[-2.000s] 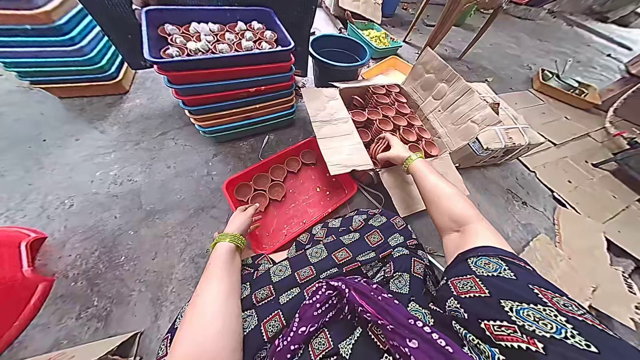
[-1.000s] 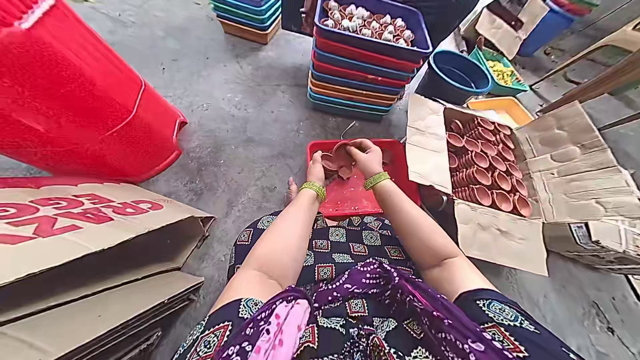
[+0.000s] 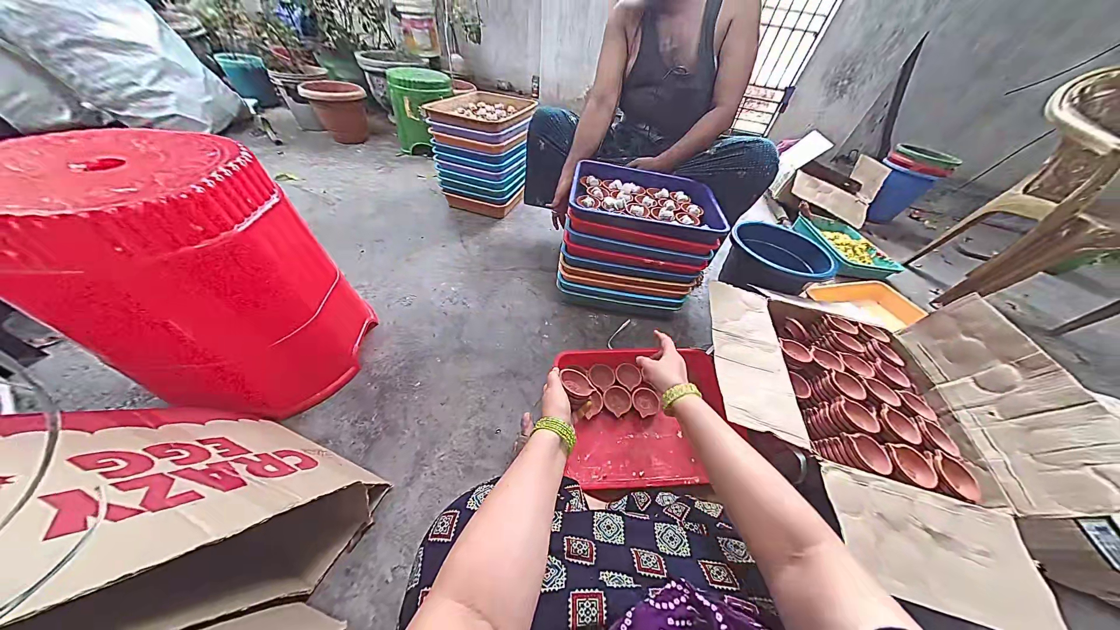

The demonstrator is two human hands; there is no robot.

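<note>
Several small clay lamp cups (image 3: 616, 402) stand in two rows at the far left of a red plastic tray (image 3: 643, 451). My left hand (image 3: 557, 398) is at the tray's left edge, its fingers around a clay cup (image 3: 576, 383) at the row's end. Over the right end of the rows is my right hand (image 3: 665, 363), fingers spread, nothing seen in it. To the right, an open cardboard box (image 3: 761, 394) holds many stacked clay cups (image 3: 853, 416). Beyond the red tray rises a stack of coloured trays (image 3: 630, 262), the top one filled with cups bearing whitish pieces.
A person (image 3: 674, 96) sits behind the stacked trays. On the left are a large red plastic tub (image 3: 192, 289) and a printed cardboard carton (image 3: 175, 490). Farther off stand another tray stack (image 3: 481, 157), a dark blue basin (image 3: 779, 254) and a plastic chair (image 3: 1032, 201).
My right hand was in the box of cups, then both hands were together over the red tray with cups; now they are apart. The view has swung upward.
</note>
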